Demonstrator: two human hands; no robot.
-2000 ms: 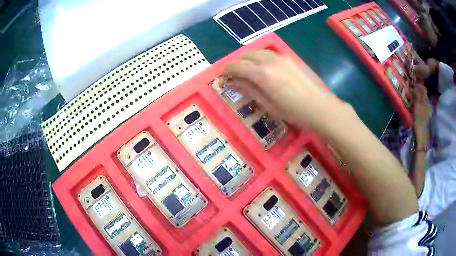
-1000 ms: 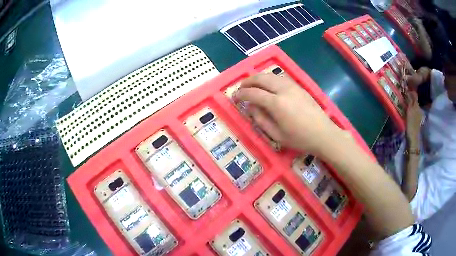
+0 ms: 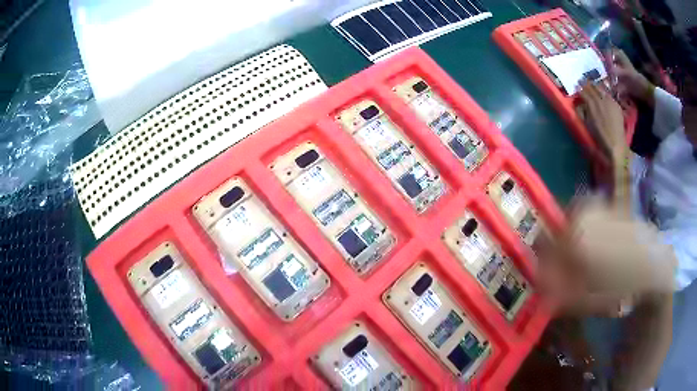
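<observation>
A red foam tray holds gold phone housings in two rows of pockets, backs up, each with a dark camera opening at its upper end, a white label and green board areas. One housing lies in the middle of the back row. My right hand is strongly blurred over the tray's right edge, beside the front-row housings; its fingers are hard to make out and I cannot see whether it holds anything. My left hand is out of the picture. The tray's lower edge is cut off.
A cream sheet with rows of dark dots lies behind the tray, before a large white sheet. A sheet of black rectangles lies beyond. Crinkled plastic with a dark grid is at left. Another person's hands are at another red tray.
My right hand has left the housing in the back row and moved right and down to the tray's right edge, uncovering that housing. The other person's hands have moved onto their tray's white paper.
</observation>
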